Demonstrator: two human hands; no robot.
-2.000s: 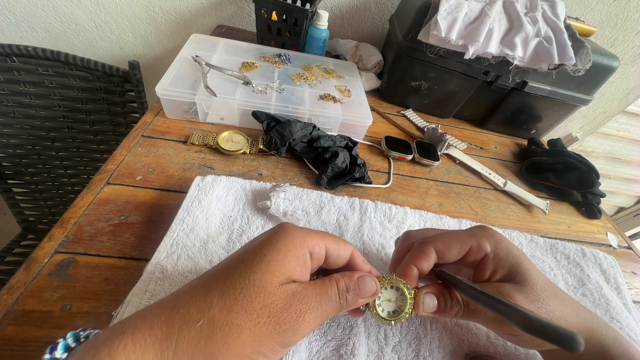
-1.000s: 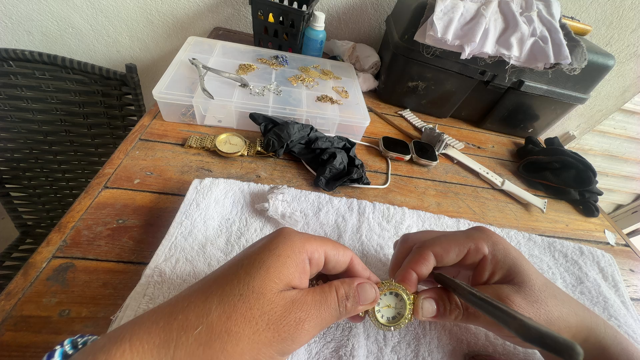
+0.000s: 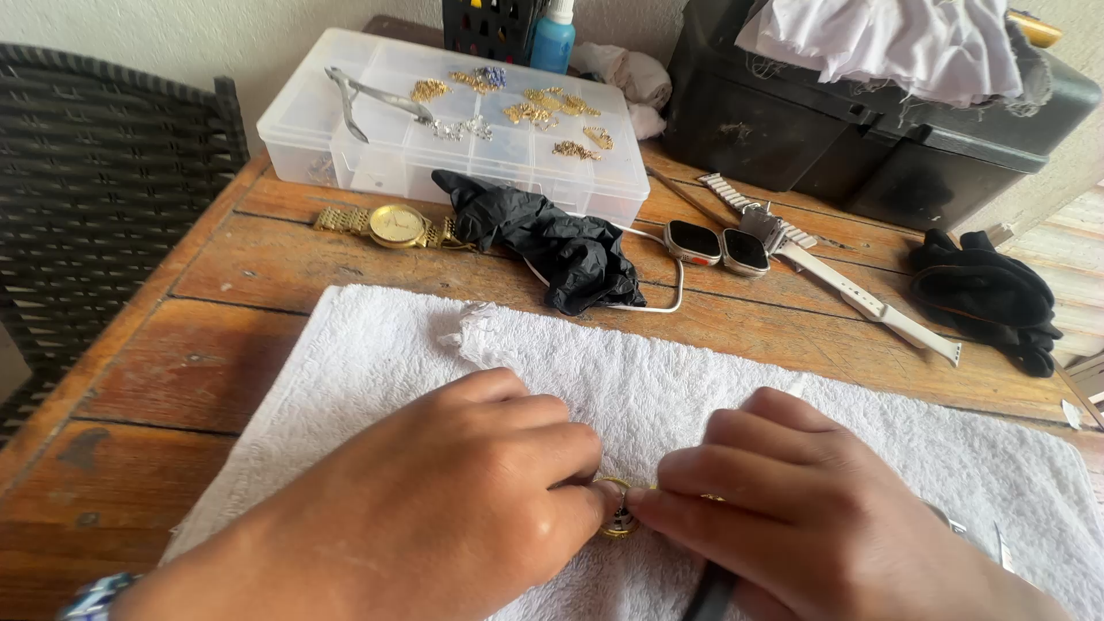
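A gold-coloured wristwatch (image 3: pixel 617 521) is low in the middle, above a white towel (image 3: pixel 552 371), its dial mostly covered by fingertips. My left hand (image 3: pixel 448 483) grips it from the left, thumb and finger at the case. From the right, my right hand (image 3: pixel 776 500) pinches the same watch with its thumb and finger. Below the right palm a dark handle of a tool (image 3: pixel 711 593) shows; its tip is hidden. Part of a metal tool (image 3: pixel 1003 545) lies on the towel by the right wrist.
Behind the towel lie another gold watch (image 3: pixel 398 226), a crumpled black glove (image 3: pixel 552 241), two smartwatch cases (image 3: pixel 693 242), a white strap (image 3: pixel 867 302) and a black cloth item (image 3: pixel 983 293). A clear plastic organizer box (image 3: pixel 345 155) bears pliers (image 3: pixel 379 99) and chains. A black toolbox (image 3: pixel 862 138) stands at right.
My hands have turned over the watch, with the fingers now covering much of its dial. The dark tool handle, which pointed to the lower right, now points down below my right palm.
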